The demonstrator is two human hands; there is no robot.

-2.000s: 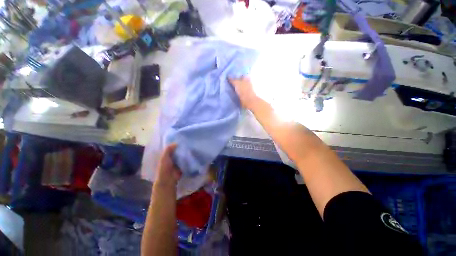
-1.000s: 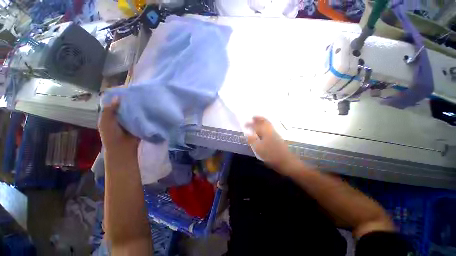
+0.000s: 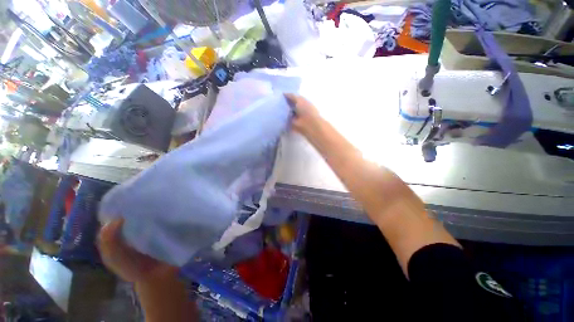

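Light-blue cut fabric panels point(image 3: 195, 170) stretch from the white table over its front edge, held between my two hands. My left hand point(image 3: 129, 255), blurred, grips their lower left end, off the table above the baskets. My right hand point(image 3: 301, 115) pinches their upper right corner over the table. A paler, lilac-white cloth piece point(image 3: 236, 100) lies behind and partly under them. A narrow white strip point(image 3: 252, 220) hangs from the table's front edge beside the panels.
The white sewing machine head point(image 3: 466, 104) stands at right, with a purple-grey strip point(image 3: 513, 107) over it. A grey speaker-like box point(image 3: 143, 117) is at left. A blue basket point(image 3: 292, 270) with red cloth point(image 3: 267, 272) is below. Cloth heaps lie behind the table.
My right hand has moved from the table's front edge up to the panels' upper corner and holds it. My left hand has moved lower, stretching the panels out.
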